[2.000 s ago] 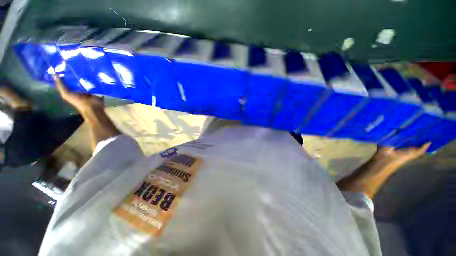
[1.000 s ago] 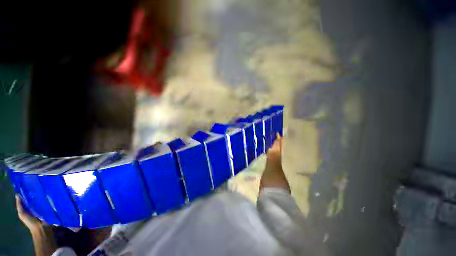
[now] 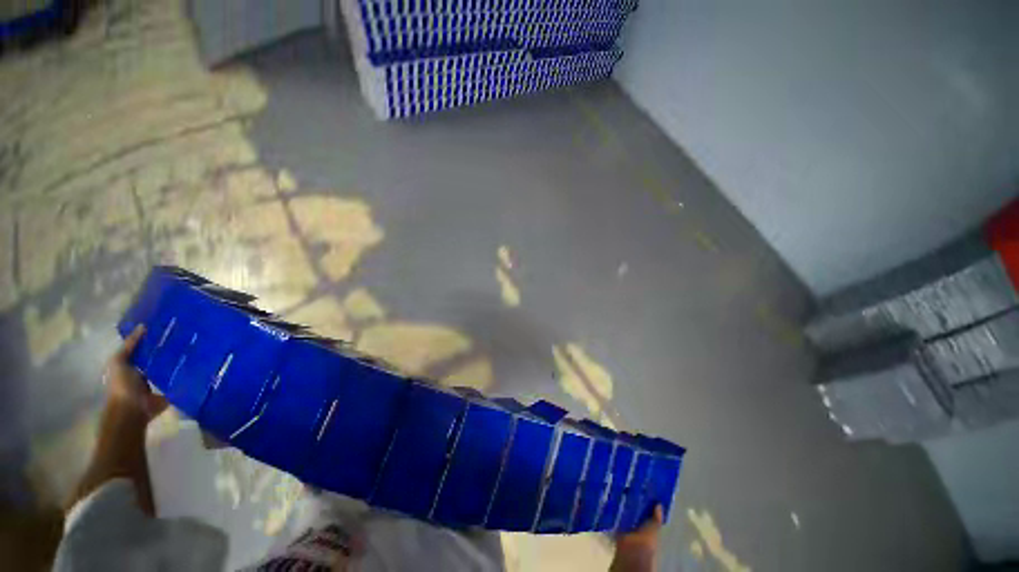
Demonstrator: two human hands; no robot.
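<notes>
A long row of blue cartons point(image 3: 425, 447) is pressed together end to end between my two hands, over the floor in front of my body. The row bows and slopes down from left to right. My left hand point(image 3: 132, 380) presses on its left end. My right hand point(image 3: 640, 539) is at its lower right end, partly cut off by the bottom edge. The fingers of both hands are partly hidden by the row.
A large stack of blue-and-white boxes point(image 3: 497, 67) stands on the floor at the top, near a pale wall point(image 3: 827, 123). Grey wrapped-looking bundles point(image 3: 905, 363) lie at the right, by a red thing point(image 3: 1006, 240). The grey floor point(image 3: 447, 212) has worn pale patches.
The green belt and the red thing at the upper left have left the view; the stack, wall and grey bundles have come in. The row stays between my hands, now sloping down to the right.
</notes>
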